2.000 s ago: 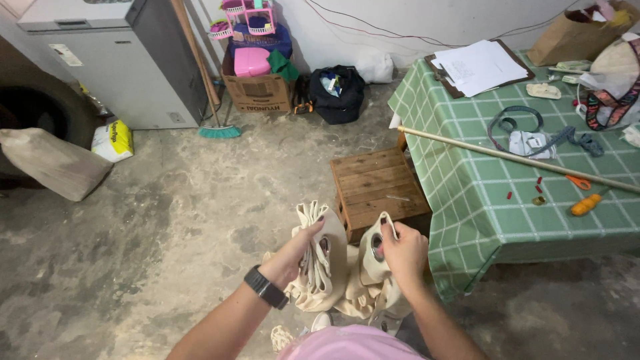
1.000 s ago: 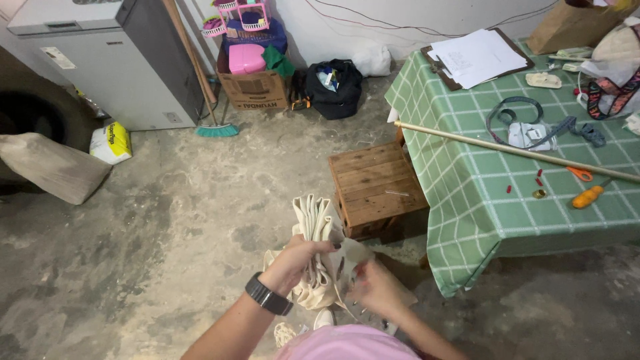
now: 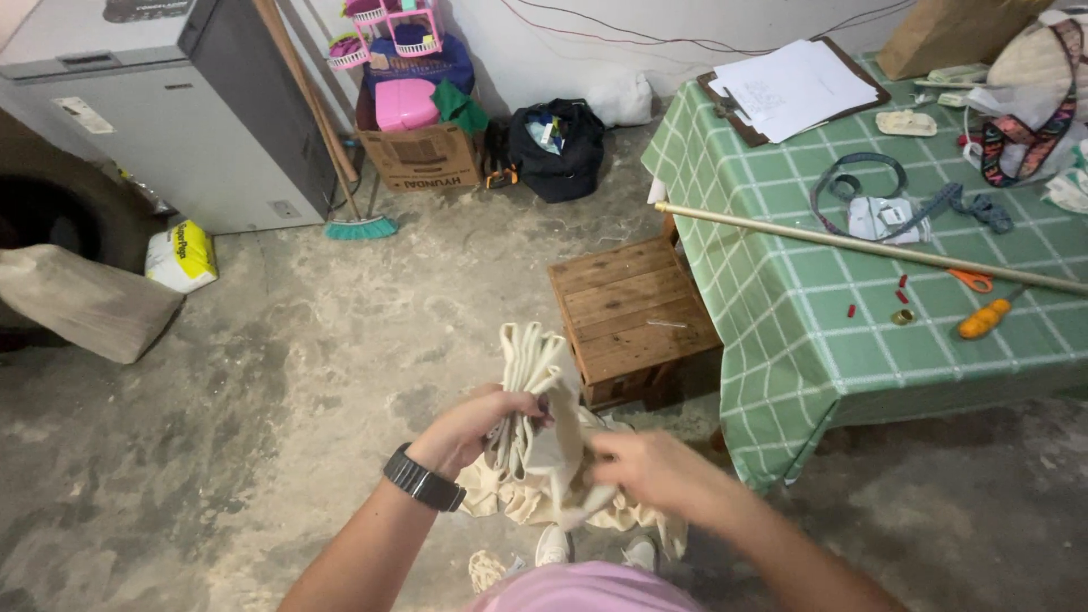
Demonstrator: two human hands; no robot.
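Cream fabric (image 3: 527, 361) is gathered in upright folds at the lower middle, and the rest of it hangs down toward the floor near the shoes. My left hand (image 3: 484, 421), with a dark watch on its wrist, grips the stack of folds. To the right of the folds my right hand (image 3: 646, 472) is at the hanging part of the cloth, blurred; whether its fingers hold the cloth is not clear. A small bundle of cream cord or cloth (image 3: 486, 569) lies on the floor beside the left shoe.
A wooden stool (image 3: 629, 310) stands ahead, beside a table with a green checked cloth (image 3: 782, 340). On the table are a long rod (image 3: 850, 242), orange-handled scissors (image 3: 971, 280), a clipboard with papers (image 3: 790, 89) and a strap. A broom (image 3: 361, 228), cardboard box (image 3: 421, 157) and chest freezer stand farther back.
Two seconds ago my right hand held an edge of the cloth with a metal-looking ring, apart from the folds. That edge is no longer distinct, and my left hand still grips the folds.
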